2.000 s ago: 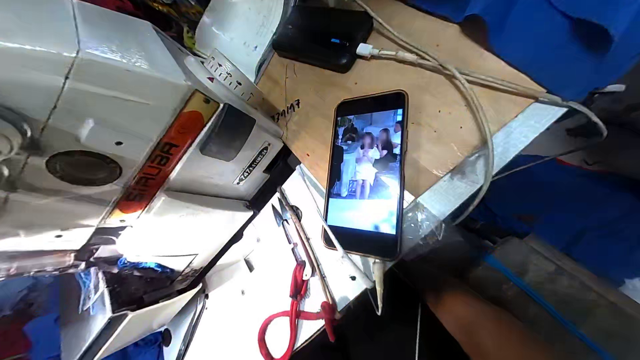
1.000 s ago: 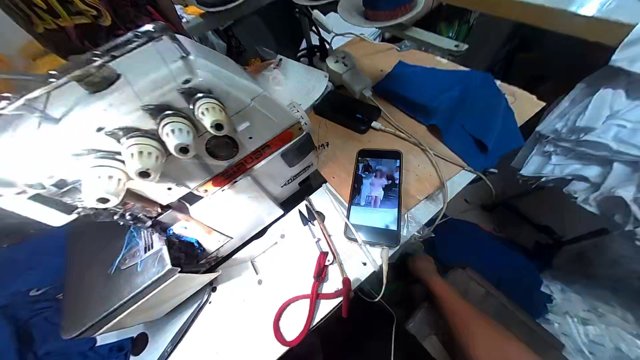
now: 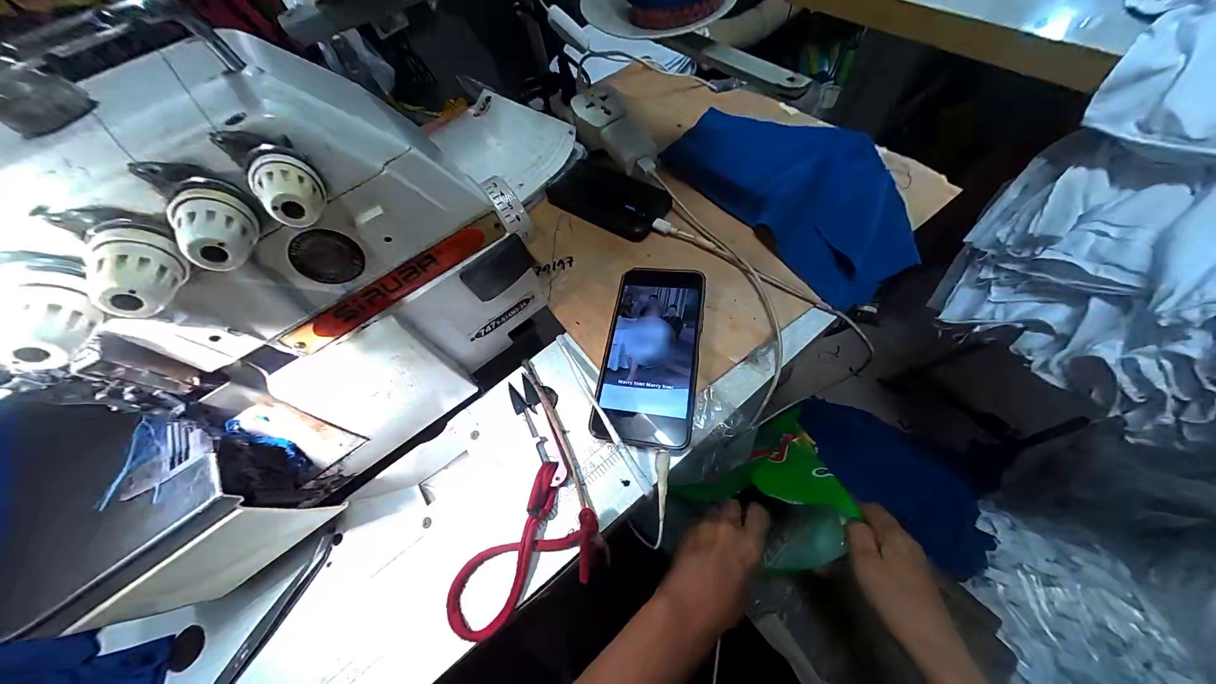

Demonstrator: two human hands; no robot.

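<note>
Both my hands grip a green plastic bag (image 3: 803, 480) low at the right of the table edge. My left hand (image 3: 717, 560) pinches its left side, fingers curled. My right hand (image 3: 888, 560) holds its right side between thumb and fingers. Dark blue cloth (image 3: 893, 465) lies just beyond the bag. On the white machine table, left of my hands, are scissors with red-wrapped handles (image 3: 518, 551). A smartphone (image 3: 650, 356), its screen lit with a video, rests at the table edge with a white cable (image 3: 662, 475) plugged into its lower end.
A Siruba overlock sewing machine (image 3: 380, 294) fills the left. A black power bank (image 3: 608, 198), a power adapter (image 3: 613, 128), looping cables and blue cloth (image 3: 798, 190) lie on a wooden board (image 3: 722, 332). Stacked white fabric (image 3: 1111, 275) stands at the right; a metal bar crosses behind.
Both hands are now at a green bag; one second ago only one forearm showed, at the lower right, and no green bag. The phone's picture has changed. The view has swung since the oldest frame.
</note>
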